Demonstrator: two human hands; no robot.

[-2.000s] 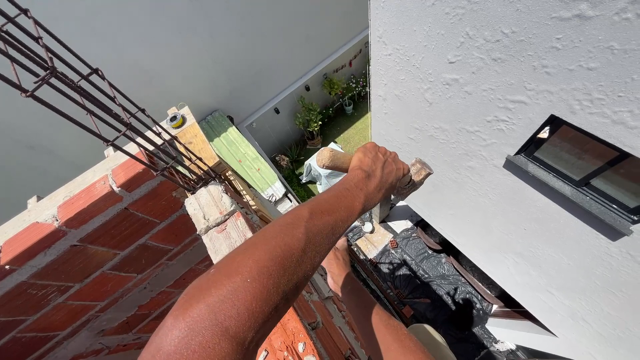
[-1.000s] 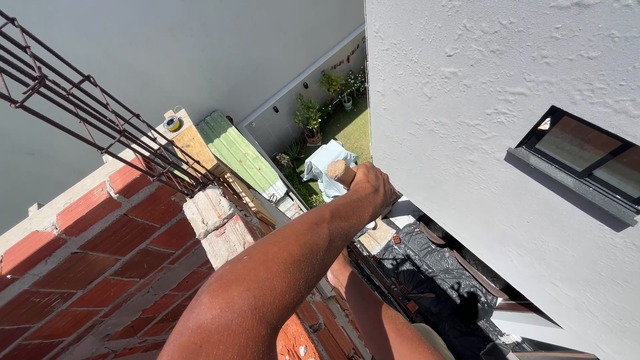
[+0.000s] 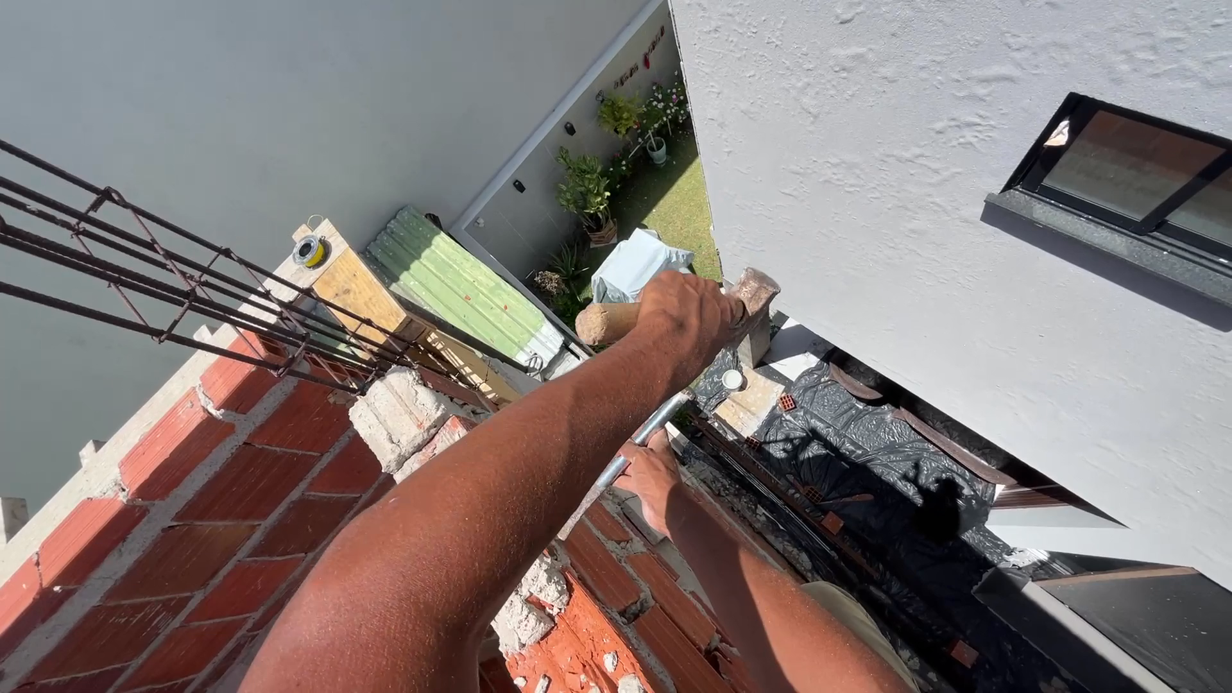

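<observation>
My left hand is closed round the thick wooden handle of a hammer, its dusty head to the right and handle butt to the left. The hammer appears above and apart from a metal chisel. Below it, my right hand grips the chisel's shaft. The chisel slants down-left towards the top of a brick wall, where broken mortar and chips lie; my left forearm partly covers this area, and contact at the tip is unclear.
Reinforcing bars project at left beside a rough concrete lump and a red brick wall. Far below are a green corrugated sheet, a garden and black plastic sheeting. A white textured wall with a window stands right.
The hammer tilted and its head went out of sight behind my left hand one second ago; now the head shows again at right. More of the chisel and my right hand is visible.
</observation>
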